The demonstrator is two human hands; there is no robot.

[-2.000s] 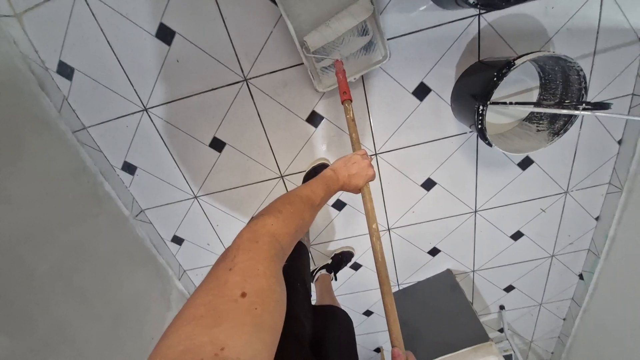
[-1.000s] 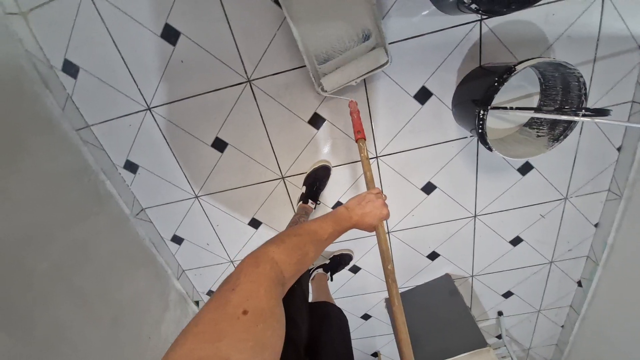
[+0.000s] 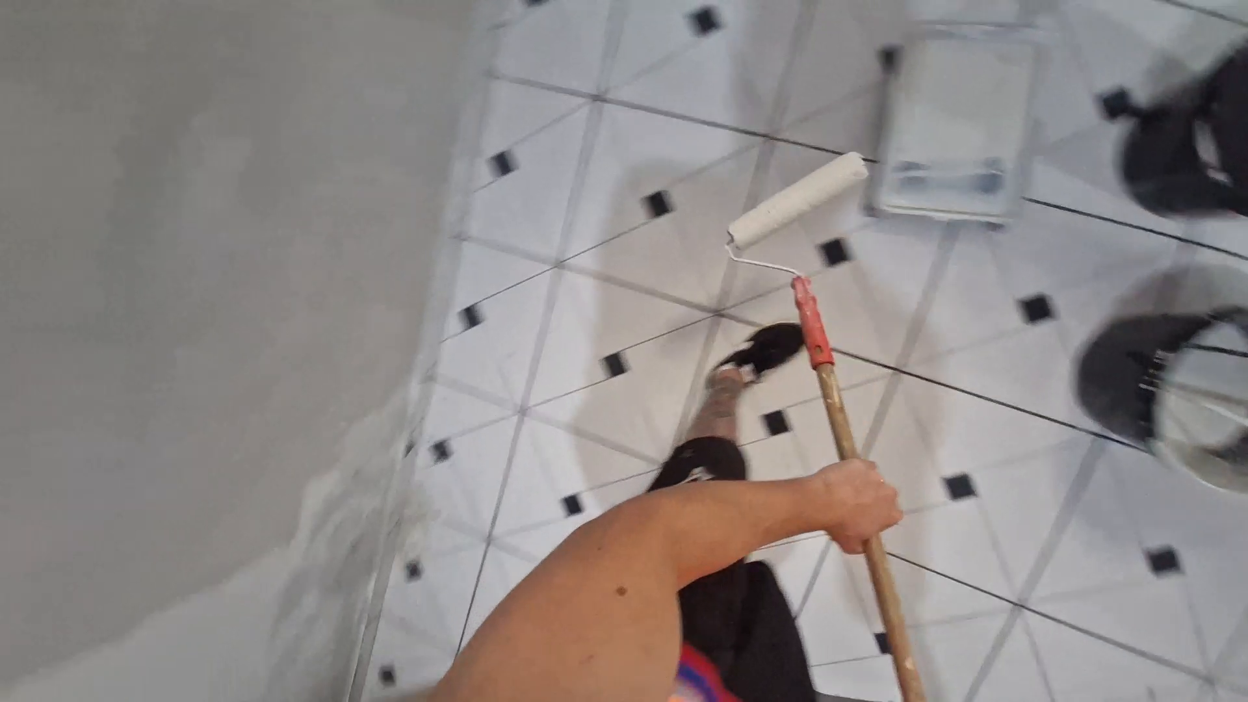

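My left hand (image 3: 862,505) is closed around the wooden pole (image 3: 889,604) of a paint roller, below its red plastic handle (image 3: 811,322). At the top of the pole, the pale roller sleeve (image 3: 798,201) is held clear of the paint tray (image 3: 960,127), to the left of it. The tray lies on the floor with pale paint in it. My right hand is out of view, and the pole's lower end runs past the bottom edge of the frame.
A black bucket with pale paint (image 3: 1121,375) stands on the tiled floor (image 3: 975,409) at the right, with another black container (image 3: 1185,146) above it. A grey wall (image 3: 214,292), lighter along its lower part, fills the left side. My shoe (image 3: 775,346) is near the pole.
The roller, in the tray one second ago, is now out of it and to its left. My left hand still grips the pole. The view has swung left toward the wall.
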